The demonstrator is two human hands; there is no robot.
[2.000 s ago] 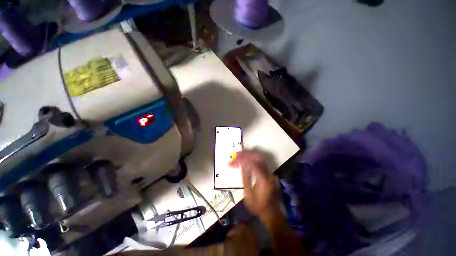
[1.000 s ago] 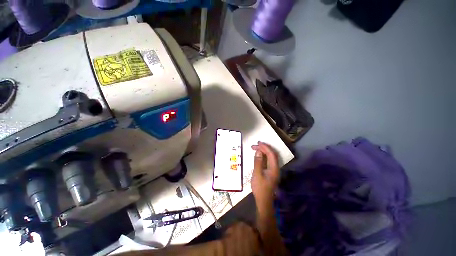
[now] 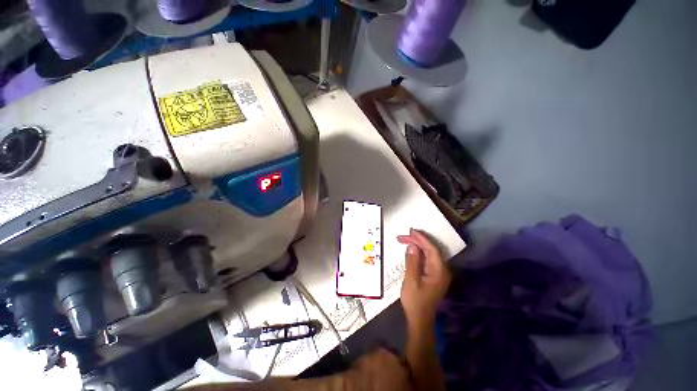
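Observation:
A smartphone [image 3: 359, 249] with a lit white screen and small coloured icons lies flat on the white table. My right hand [image 3: 425, 271] is just right of the phone, not touching it. Its fingers are loosely curled, the thumb stands apart, and it holds nothing. My left hand [image 3: 378, 368] is low at the bottom edge, beside my right forearm; it is dim and partly cut off, so its fingers cannot be made out. Black thread snips [image 3: 286, 333] lie in front of the phone.
The overlock machine [image 3: 222, 145] fills the left, with a bright lamp glow at lower left. Purple thread cones [image 3: 429, 32] stand behind. A box with dark contents [image 3: 487, 208] is beyond the table's right edge [image 3: 458, 246]. A purple cloth heap [image 3: 581, 267] lies at right, below the table.
My right hand was over the phone's screen two seconds ago; it has moved off to the right of it. The phone now shows fully. The camera view has shifted slightly.

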